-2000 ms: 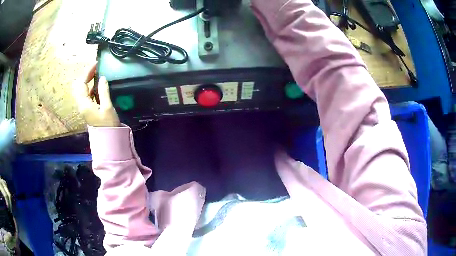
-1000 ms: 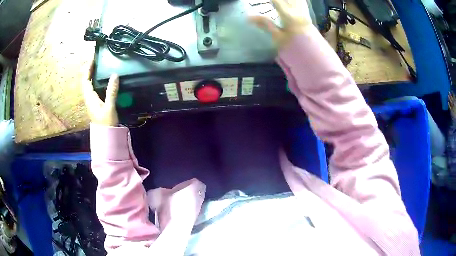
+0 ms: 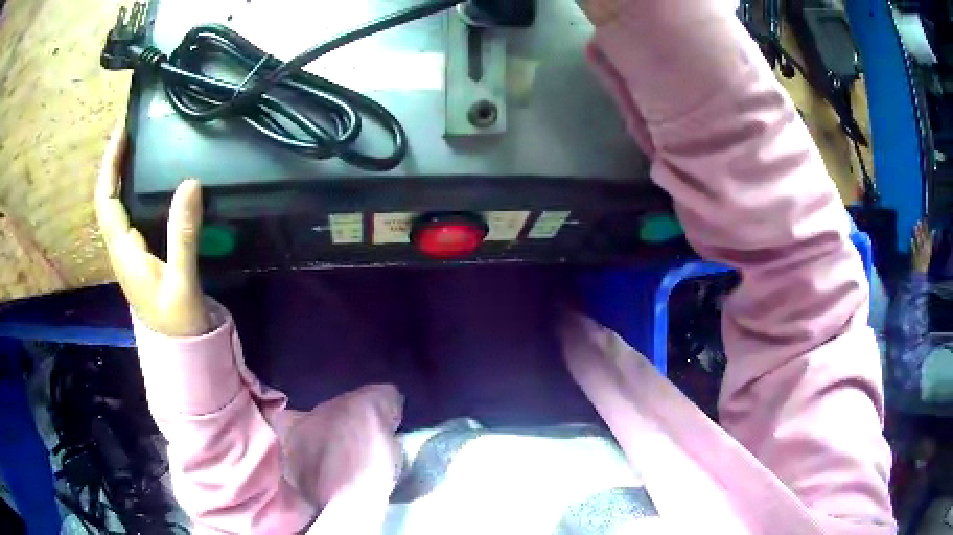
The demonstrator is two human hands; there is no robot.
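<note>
The power cord [image 3: 314, 115] lies in bundled loops on the left of the press bed [image 3: 418, 157], with its plug [image 3: 133, 44] at the bed's left edge. It runs up to a black piece [image 3: 500, 10] cut off by the top edge, above the slotted clamp bar [image 3: 477, 84]. My left hand [image 3: 162, 261] rests at the press's front left corner, fingers apart, beside the left green button [image 3: 216, 240]. My right hand is cut off by the top edge; only the wrist and sleeve show.
The red emergency stop [image 3: 449, 236] is at the front centre, the right green button [image 3: 660, 228] near my right sleeve. Blue bins [image 3: 660, 313] stand on both sides. Black corded units [image 3: 833, 47] lie on the bench at right. Part of another person [image 3: 915, 303] shows at far right.
My right hand came back over the bed, then reached up out of the picture. The view has shifted, so the press and cord look larger. My left hand stays at the press corner.
</note>
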